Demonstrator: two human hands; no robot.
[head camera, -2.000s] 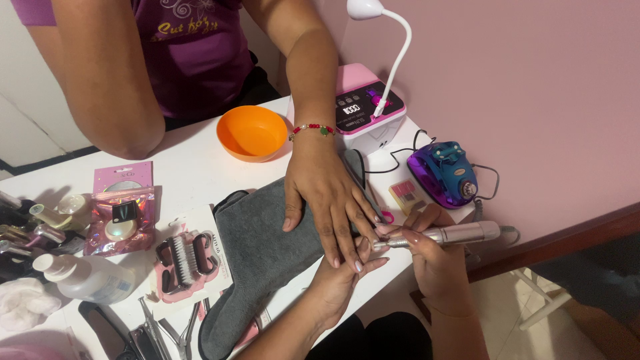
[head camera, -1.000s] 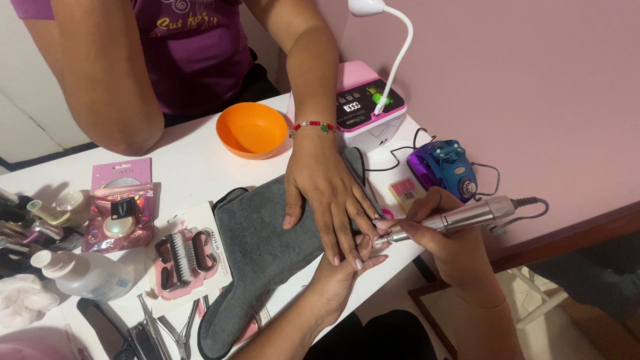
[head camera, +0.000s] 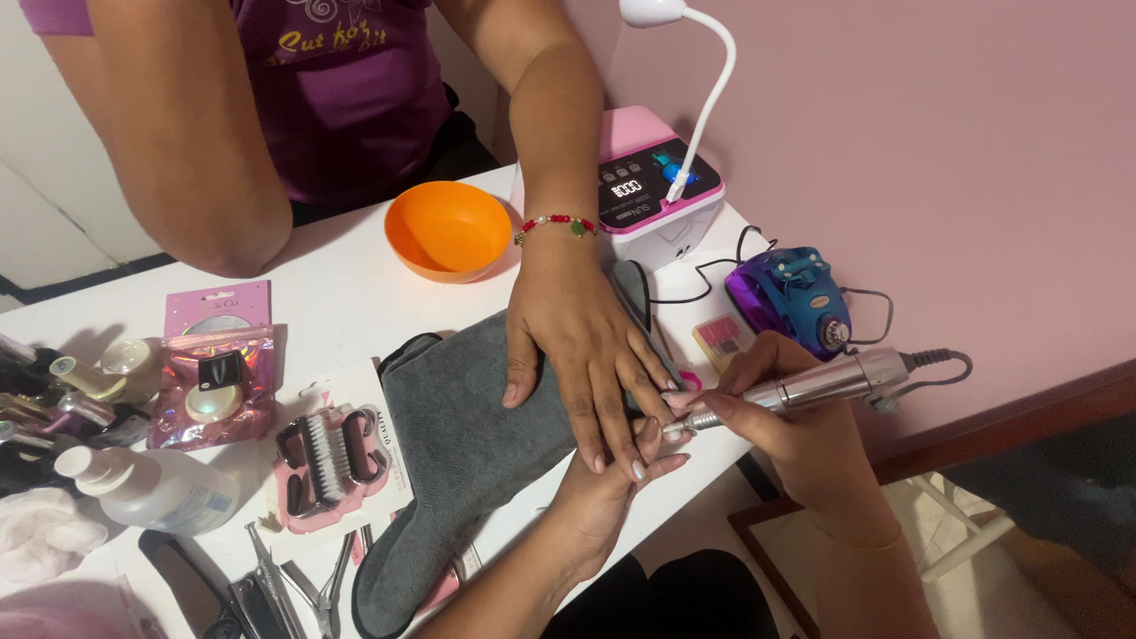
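My right hand (head camera: 790, 408) grips the silver handpiece of an electric nail drill (head camera: 825, 382), its tip at a fingernail of the other person's hand (head camera: 581, 337). That hand lies palm down, fingers spread, on a grey cushioned hand rest (head camera: 470, 426), with a beaded bracelet at the wrist. My left hand (head camera: 603, 497) comes from below and holds one of the person's fingers near the drill tip; its exact hold is partly hidden. Behind the handpiece stands the blue and purple drill base (head camera: 790, 297), beside a small box of drill bits (head camera: 721, 342).
An orange bowl (head camera: 448, 232) and a nail lamp (head camera: 661, 191) with a white gooseneck light stand at the back. On the left are polish bottles, a white pump bottle (head camera: 169, 488), a foil packet (head camera: 213, 390), a nail brush (head camera: 327, 461) and metal nippers (head camera: 324, 586). A pink wall borders the right.
The handpiece and my right hand have tilted, the rear end now higher than two seconds ago. My left hand and the other person's hand have stayed nearly in place.
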